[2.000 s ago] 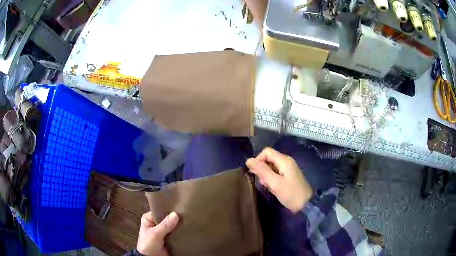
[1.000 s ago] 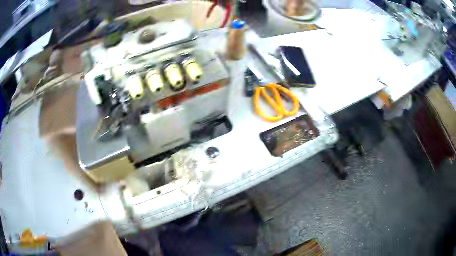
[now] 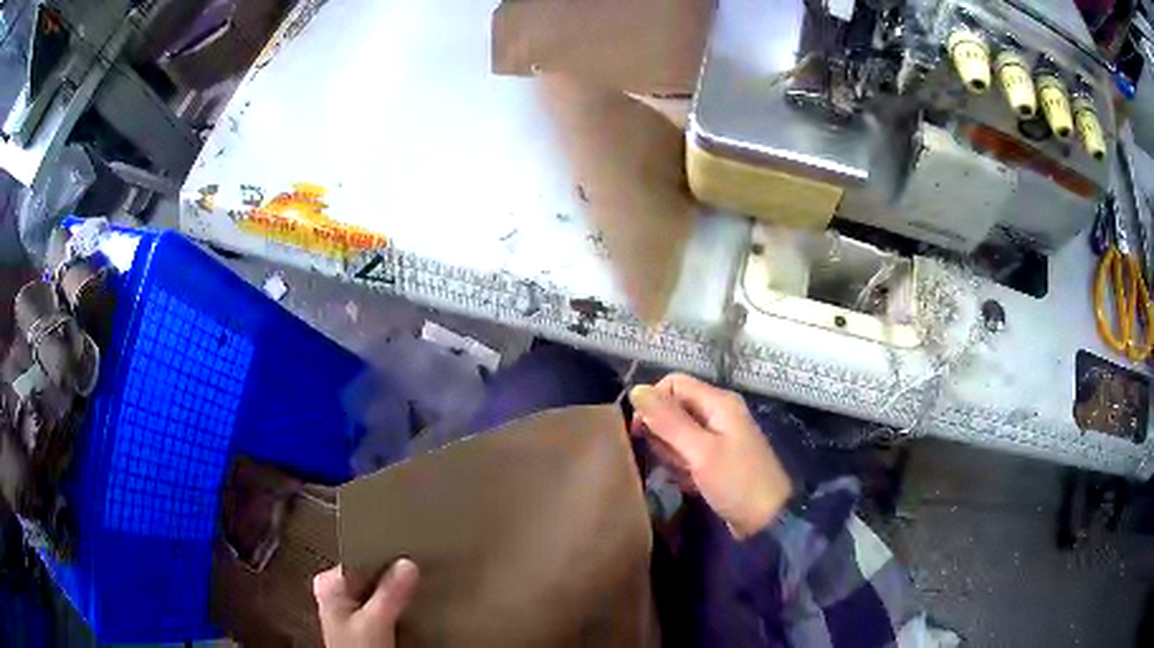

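A brown fabric panel (image 3: pixel 506 519) lies over my lap, its upper edge slanting up to the right. My left hand (image 3: pixel 367 610) grips its lower left part, thumb on top. My right hand (image 3: pixel 709 443) is at its upper right corner with thumb and finger pinched together; whether a small tool is inside the hand is hidden. A blurred brown panel (image 3: pixel 626 177) slants across the table towards its front edge. Another brown panel (image 3: pixel 601 44) lies behind it, cut off by the top of the picture. A striped stack of brown panels (image 3: pixel 285 589) is left of my lap.
A blue crate (image 3: pixel 171 418) stands at left, with small curled bundles (image 3: pixel 51 342) on its rim. The overlock machine (image 3: pixel 785 120) stands on the white table (image 3: pixel 380 127) at upper right. Orange-handled scissors (image 3: pixel 1120 304) lie at far right. Crumpled clear plastic (image 3: pixel 411 392) is beside the crate.
The view swung right to the machine and scissors, then came back. The panel at the table's front edge is no longer there; panels now show farther back, one blurred. Both hands are on the lap panel again.
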